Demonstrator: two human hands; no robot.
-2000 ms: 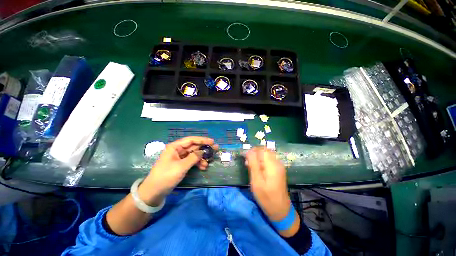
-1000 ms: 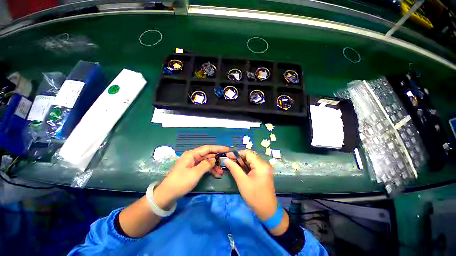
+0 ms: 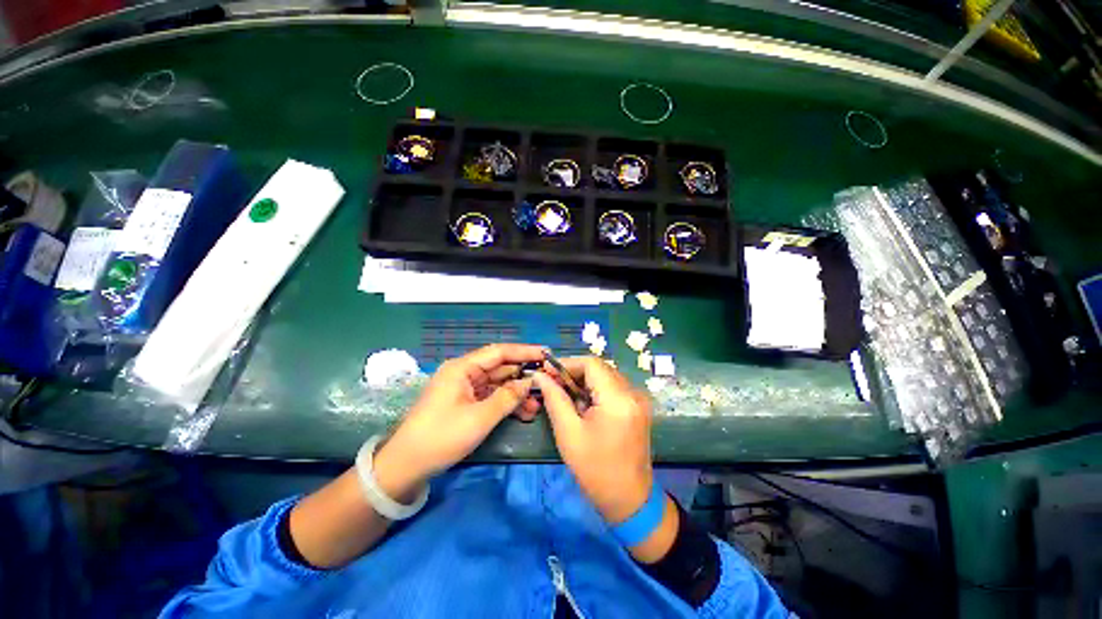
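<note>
A small dark round unit (image 3: 532, 370) is held between both hands over the front of the bench, mostly hidden by the fingers. My left hand (image 3: 457, 401) grips it from the left. My right hand (image 3: 601, 426) has its thumb and fingertips at the unit; a thin dark tool (image 3: 563, 370) shows between its fingers, too small to tell clearly. The black compartment tray (image 3: 546, 191) lies behind the hands, with round units in its pockets; its front left pocket is empty. Small white and yellowish squares (image 3: 637, 341) lie right of the hands.
A black box with white paper (image 3: 783, 298), a clear blister tray (image 3: 924, 296) and a second black tray (image 3: 1027, 260) stand right. A long white packet (image 3: 242, 281) and blue bagged packs (image 3: 169, 242) lie left. A white strip (image 3: 483, 285) lies before the tray.
My right hand has moved left from near the white squares to the unit in my left hand. Since one second ago the hands have barely moved. The view has shifted slightly.
</note>
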